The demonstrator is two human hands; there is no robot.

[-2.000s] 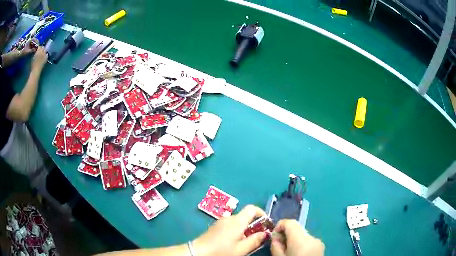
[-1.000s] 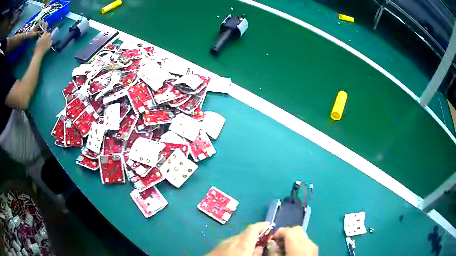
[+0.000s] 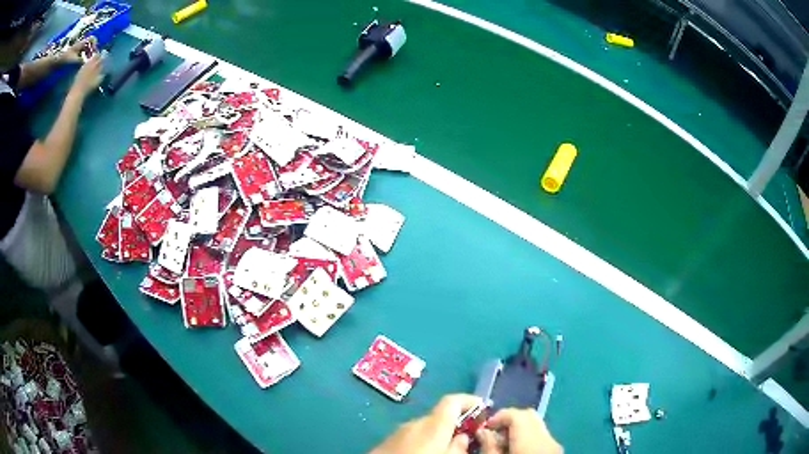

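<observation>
My left hand (image 3: 432,432) is low in the picture, closed on a small red circuit board (image 3: 471,420) that its fingers partly hide. My right hand (image 3: 522,433) is right beside it, its fingertips pinched at the board's edge; what they pinch is too small to tell. Directly behind them an appliance unit (image 3: 518,387) lies on the bench, its grey-white sides and dark middle showing, with thin lead wires at its far end. My hands cover its near part. A single red circuit board (image 3: 388,367) lies flat to the left.
A large heap of red and white boards (image 3: 257,195) covers the left bench. A loose pale plate (image 3: 631,403) lies right. Beyond the white strip, the belt carries another unit (image 3: 376,49) and a yellow cylinder (image 3: 559,168). Another worker's arm (image 3: 58,142) is at far left, near a dark flat rectangle (image 3: 178,84).
The unit and yellow cylinders on the belt have moved left. My hands have drawn closer together at the board and sit slightly lower. The bench unit has stayed nearly in place.
</observation>
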